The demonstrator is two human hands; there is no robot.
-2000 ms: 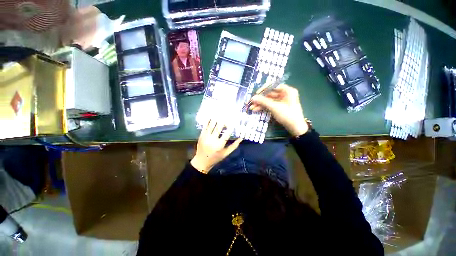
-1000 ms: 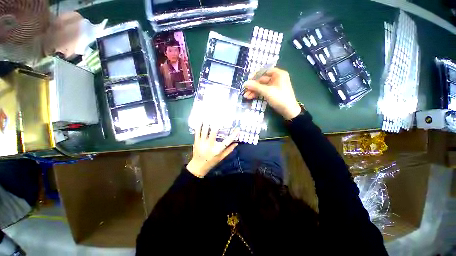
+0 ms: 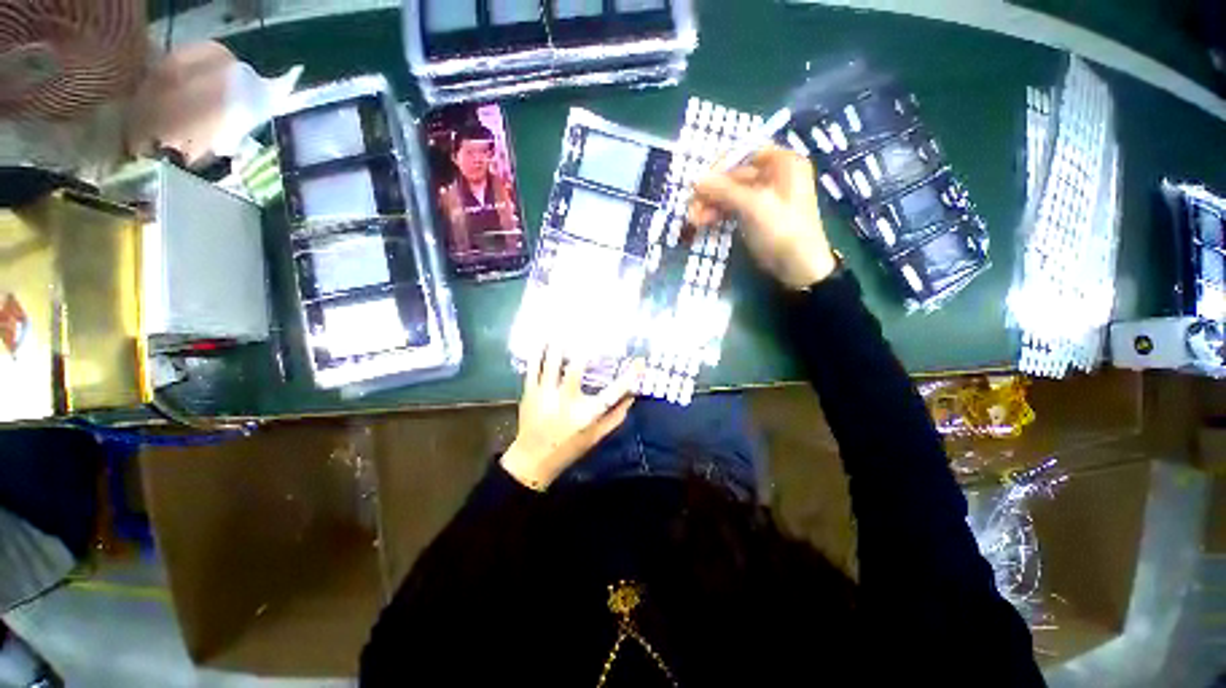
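Observation:
The four-up panel strip lies at a slant on the green mat. Its upper windows show in black frames; its lower part is washed out by glare. My left hand lies flat on its lower end, fingers spread. A pad sheet with rows of white pieces lies along the strip's right side, partly under it. My right hand is above the sheet's right edge, fingers pinched around thin tweezers, whose upper end shows beyond the fingers. The tweezer tips are blurred, and I cannot tell whether they hold a pad.
Stacked panels in clear trays stand at left and at the far side. A smartphone lies left of the strip. A dark panel strip and spare pad sheets lie right. White box and gold box are far left.
My right hand has moved up and to the right, away from the panel strip, with the tweezers. My left hand stays on the strip's lower end. The whole view has shifted slightly.

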